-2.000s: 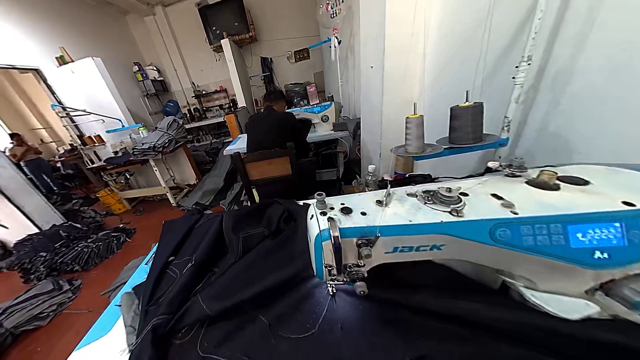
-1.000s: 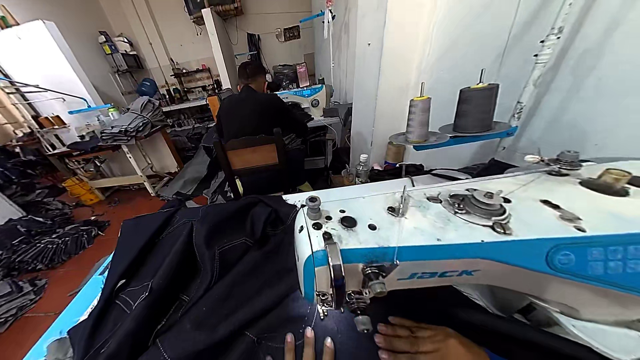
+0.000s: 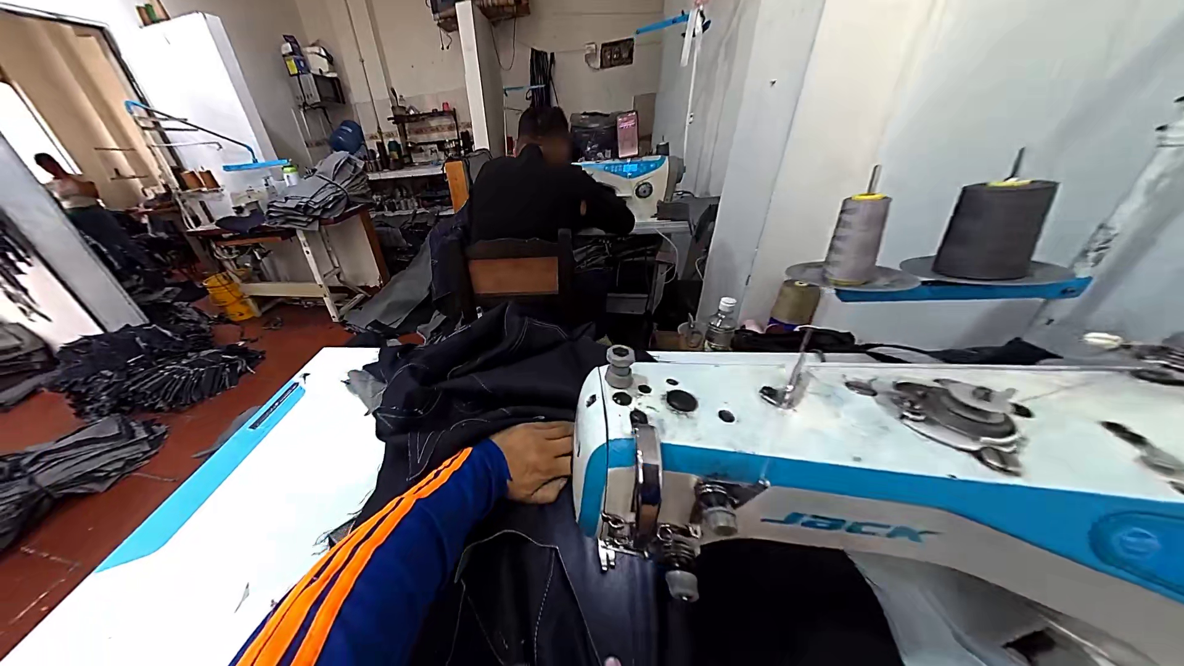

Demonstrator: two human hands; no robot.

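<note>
My left hand (image 3: 538, 461), below a blue sleeve with orange stripes, lies on dark denim fabric (image 3: 518, 573) just left of the head of a Jack sewing machine (image 3: 832, 481). Its fingers reach behind the machine head, so whether they grip the cloth is hidden. White stitching runs over the denim, which is bunched up behind the hand and spread in front of it. The presser foot area is partly hidden by the machine's front parts. Of my right hand, at most a small fingertip shows at the bottom edge; its state cannot be made out.
Two thread cones (image 3: 858, 239) stand on a blue holder (image 3: 962, 290) at the right. A plastic bottle (image 3: 721, 324) is behind the machine. Ahead, a person in black (image 3: 527, 199) sits at another sewing machine (image 3: 638, 185). Piles of dark fabric (image 3: 153, 370) lie on the red floor at left.
My left hand has moved from the front of the needle area to the far left side of the machine head. My right hand has left the fabric beside the needle. The denim has shifted, baring white tabletop.
</note>
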